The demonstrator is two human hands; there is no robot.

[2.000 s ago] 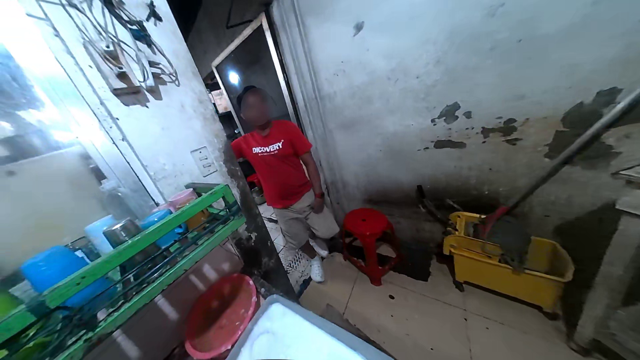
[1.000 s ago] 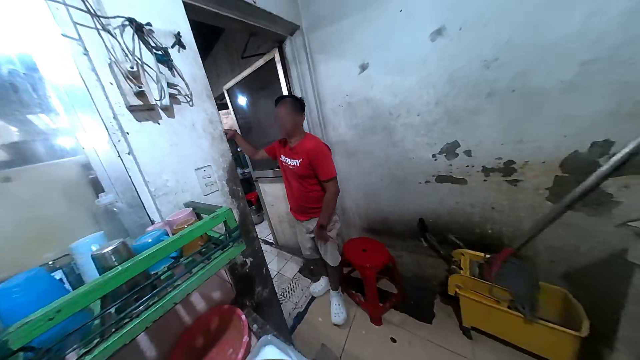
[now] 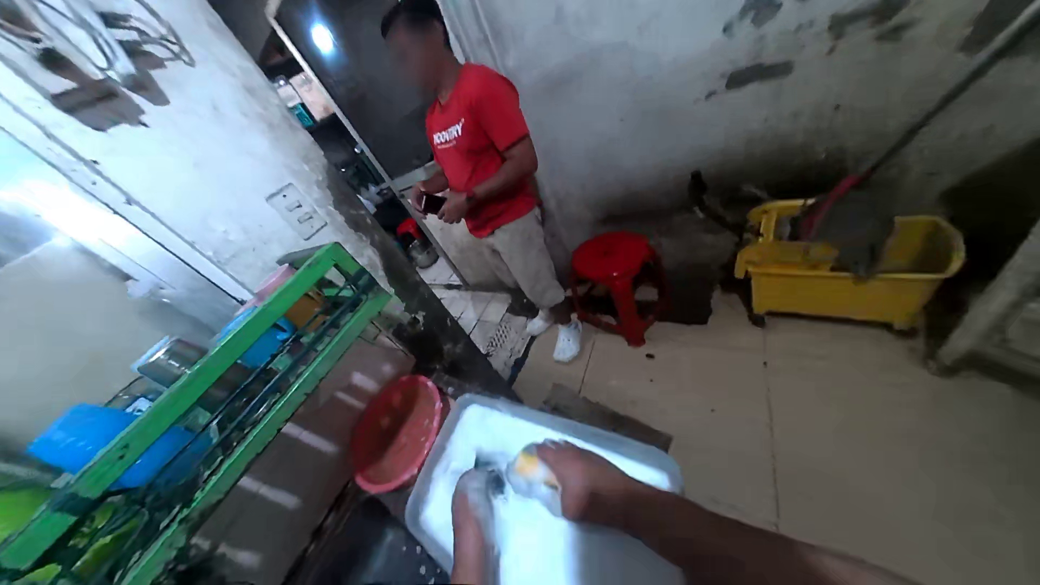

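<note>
A white rectangular tub (image 3: pixel 601 431) of white suds stands at the lower middle. Over it, my right hand (image 3: pixel 573 481) is closed on a foamy yellow sponge (image 3: pixel 530 467). Just left of the sponge, my left hand (image 3: pixel 473 520), coated in foam, is at a small dark shiny item (image 3: pixel 491 478); foam and blur hide what it is and how the fingers hold it. A red plastic basin (image 3: pixel 400 435) touches or nearly touches the tub's left side.
A green rack (image 3: pixel 203 374) with cups and blue bowls slants along the left. Beyond the tub a person (image 3: pixel 487 154) stands by the doorway, holding a phone. A red stool (image 3: pixel 619 258) and a yellow mop bucket (image 3: pixel 853 284) are by the wall.
Both my hands have come into view over the tub. The view has tilted down toward it. The person's arm, stretched to the doorway before, is now bent in front with a phone.
</note>
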